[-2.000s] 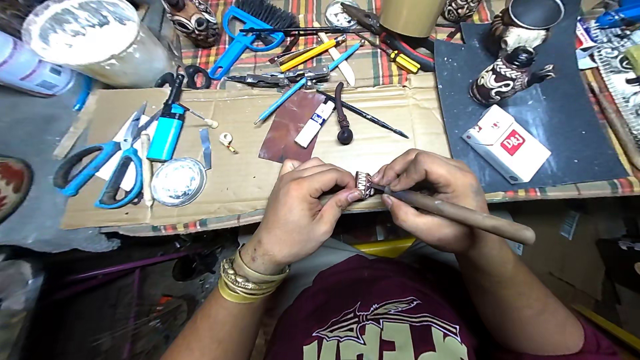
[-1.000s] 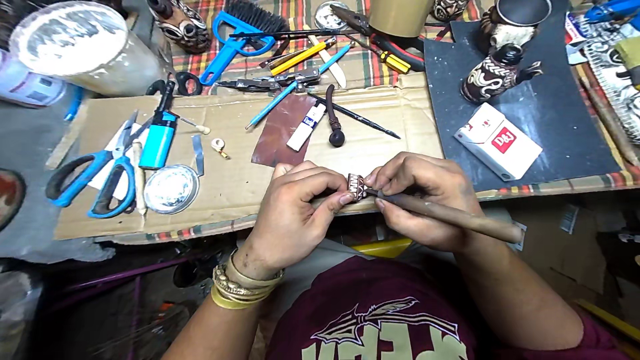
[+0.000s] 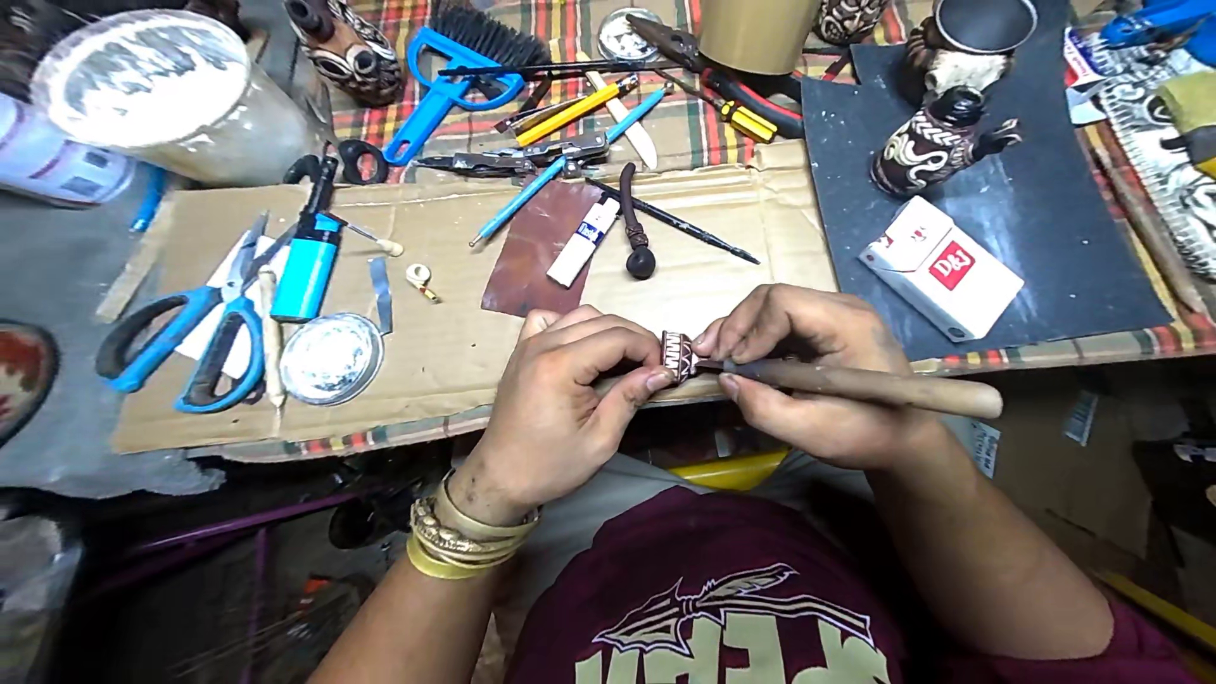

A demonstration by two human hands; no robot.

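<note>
My left hand point(image 3: 570, 408) pinches a small dark-brown carved piece point(image 3: 677, 355) with pale zigzag patterns between thumb and fingers, over the table's front edge. My right hand point(image 3: 826, 380) holds a wooden-handled tool point(image 3: 883, 385) whose thin tip points at the right side of the carved piece; the tip's exact contact is hard to see. Beyond my hands, on the cardboard sheet point(image 3: 446, 285), lie a brown piece of sandpaper or leather point(image 3: 513, 275), a white eraser-like block point(image 3: 579, 249) and a dark stem with a round knob point(image 3: 638, 228).
Scissors point(image 3: 218, 323), a blue lighter point(image 3: 306, 271) and a round metal lid point(image 3: 332, 359) lie at left, below a white-coated tub point(image 3: 190, 95). A blue brush point(image 3: 456, 85), pencils and pliers point(image 3: 741, 95) lie behind. At right, a cigarette box point(image 3: 940, 269) and carved figure point(image 3: 926, 147) rest on a black sheet point(image 3: 1073, 237).
Both hands stay together around the carved piece and the tool, with only slight shifts in the fingers. The view has shifted a little.
</note>
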